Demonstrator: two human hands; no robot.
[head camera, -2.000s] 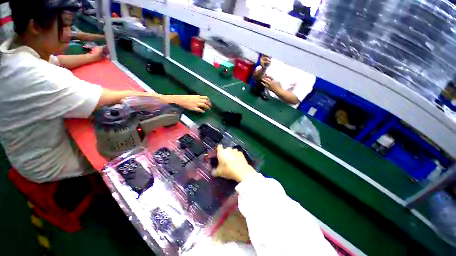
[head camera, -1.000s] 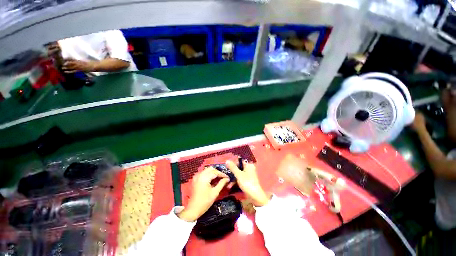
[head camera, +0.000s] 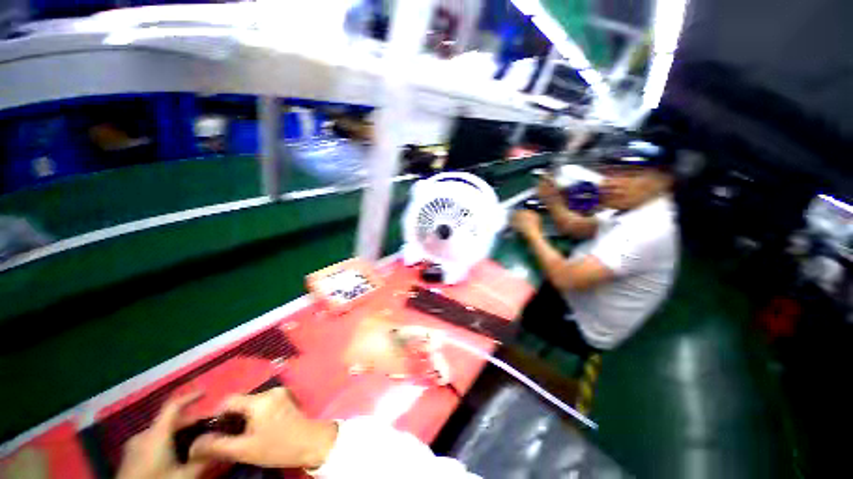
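Note:
My left hand (head camera: 157, 447) is at the lower left, partly cut off by the bottom edge, with its fingers at a small black piece (head camera: 208, 428). My right hand (head camera: 271, 430) holds the same black piece from the right. The piece is blurred and partly hidden by the fingers. Both hands are over the red mat (head camera: 327, 398). A dark perforated strip sheet (head camera: 201, 379) lies behind the hands.
An orange-rimmed box of small parts (head camera: 344, 284), a glue gun (head camera: 432, 355) with a pale cord, a dark strip sheet (head camera: 458, 313) and a white fan (head camera: 451, 224) are ahead. A green conveyor (head camera: 140, 309) runs behind. A seated person (head camera: 608, 262) is at right.
The view has swung right, so the hands and mat sit lower left. The blister trays have left the view. Both hands still hold a black piece. The seated person at right shows more fully.

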